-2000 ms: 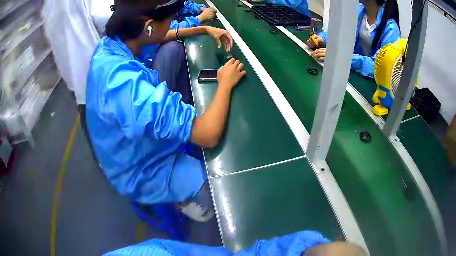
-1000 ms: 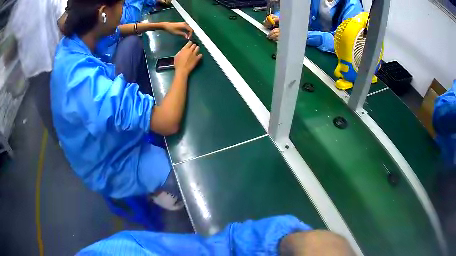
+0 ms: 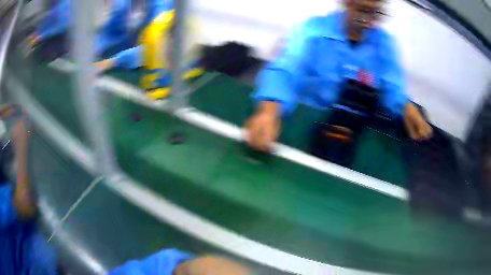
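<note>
The picture is blurred. The blue sleeve and bare skin of my left arm or hand (image 3: 215, 266) show at the bottom edge, cut off, with no fingers visible. My right hand is not in view. On the green belt (image 3: 215, 177) lie a small round black part (image 3: 175, 138) and another dark part (image 3: 135, 116) further left. A third dark part (image 3: 258, 157) is at the far rail, under the hand of the worker opposite; whether it is gripped is unclear.
A dark fixture (image 3: 334, 138) with an orange patch stands before the opposite worker. A large dark shape, perhaps trays (image 3: 439, 177), is at right. A yellow-and-blue fan (image 3: 156, 53) and a grey-white post (image 3: 89, 80) are at left. A neighbour's arm (image 3: 21, 166) shows far left.
The view has swung right. The left neighbour has mostly left the picture, and the fan and posts have shifted left. The opposite worker, fixture and dark shape at right have come into view.
</note>
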